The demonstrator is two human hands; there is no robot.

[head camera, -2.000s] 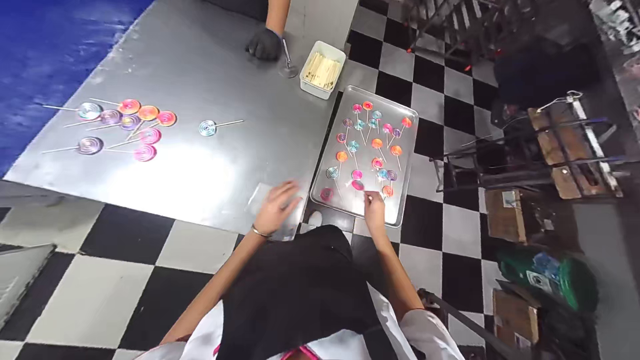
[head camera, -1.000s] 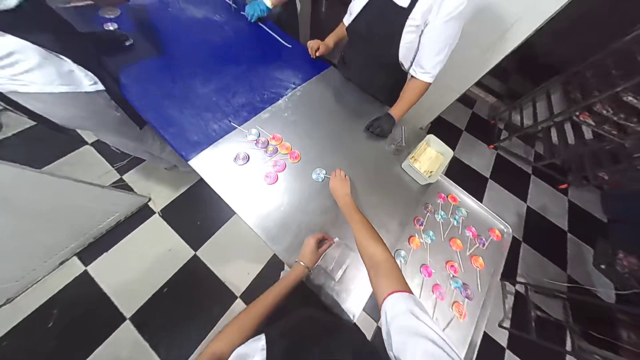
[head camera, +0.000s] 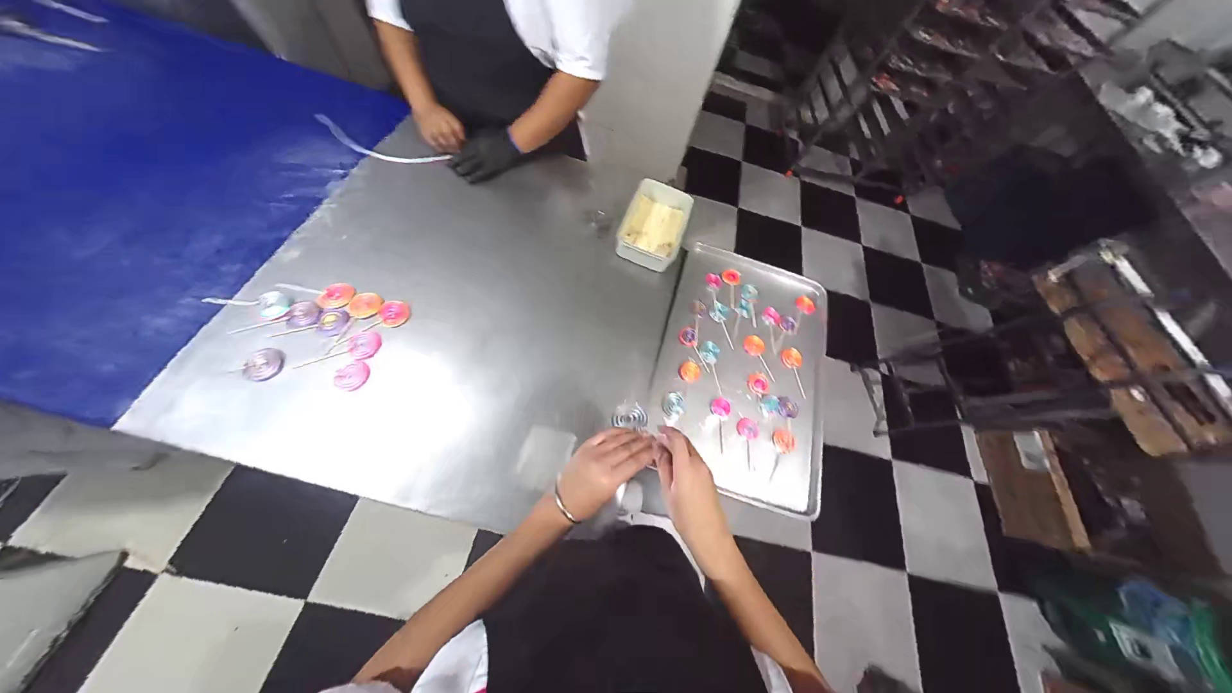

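Both my hands meet at the front edge of the steel table. My left hand (head camera: 608, 469) and my right hand (head camera: 681, 466) pinch the lower end of a grey-blue swirl lollipop (head camera: 629, 417), whose stick is mostly hidden by the fingers. Just beyond my right hand, a metal tray (head camera: 821, 385) bears several swirl lollipops in orange, pink, purple and blue. More lollipops, among them a pink one (head camera: 351, 375) and a purple one (head camera: 263, 365), lie grouped on the table's left part. A clear square sheet or bag (head camera: 546, 456) lies left of my left hand.
A white tub (head camera: 649, 258) of pale sticks stands by the tray's far left corner. Across the steel table (head camera: 481, 289), a co-worker's gloved hand (head camera: 484, 155) and bare hand hold a thin pale candy rope (head camera: 371, 151). A blue mat (head camera: 192, 173) covers the left side; racks stand at right.
My right hand was at the lone blue lollipop on the table one second ago; it is now together with my left hand by the tray, and that spot no longer holds the lollipop. The view has swung.
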